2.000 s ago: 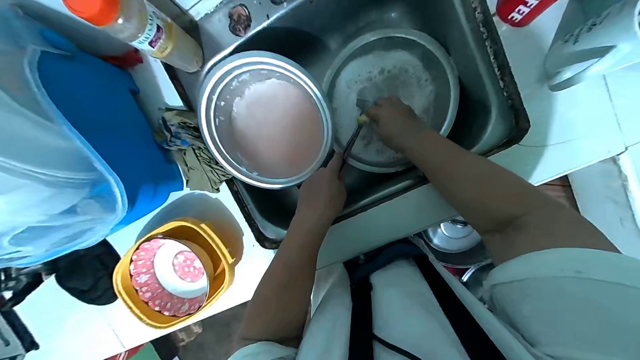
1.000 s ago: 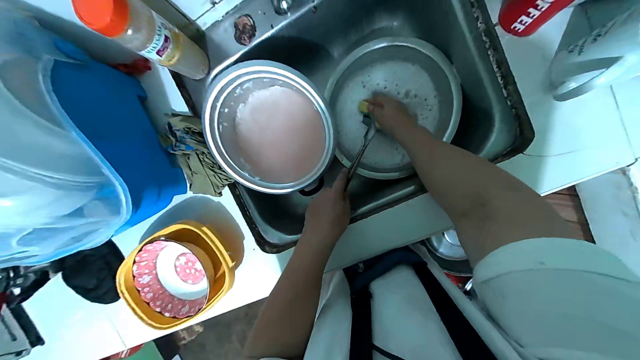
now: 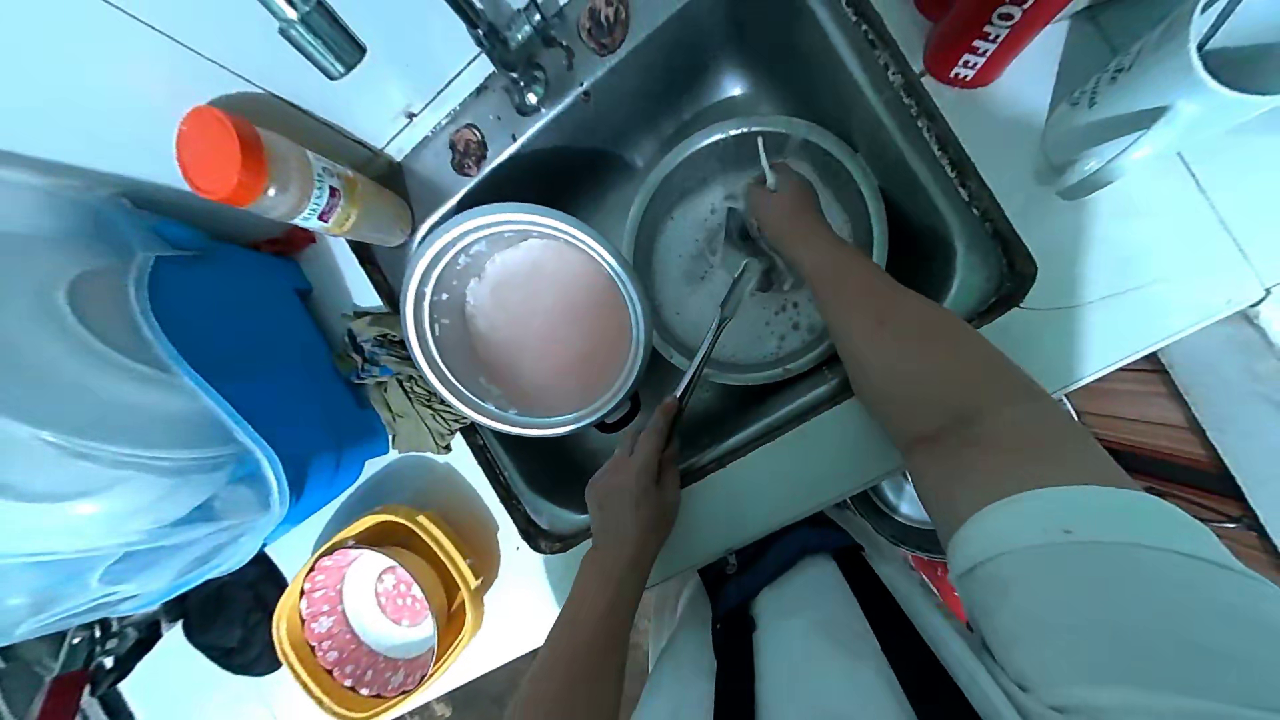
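Observation:
My left hand (image 3: 640, 480) is closed on a long metal utensil (image 3: 712, 340), whose far end reaches over a round metal basin (image 3: 655, 190) of cloudy, bubbly water in the steel sink. Inside that basin my right hand (image 3: 790, 205) is bent over the water, and a thin pale strip and something dark show beside its fingers; what it holds is unclear. Left of the basin stands a metal pot (image 3: 430, 330) filled with pinkish liquid, its black handle near my left hand.
An orange-capped bottle (image 3: 300, 185), a blue container (image 3: 270, 360) and a crumpled cloth (image 3: 405, 390) lie left of the sink (image 3: 930, 200). A yellow tub (image 3: 292, 640) holds a pink patterned dish. The faucet (image 3: 510, 50) is above; a red cup (image 3: 985, 40) and a white jug (image 3: 1130, 110) stand right.
My right hand, earlier close to the utensil's far end with something yellow at its fingers, has moved farther up in the basin, apart from the utensil. My left hand keeps its hold.

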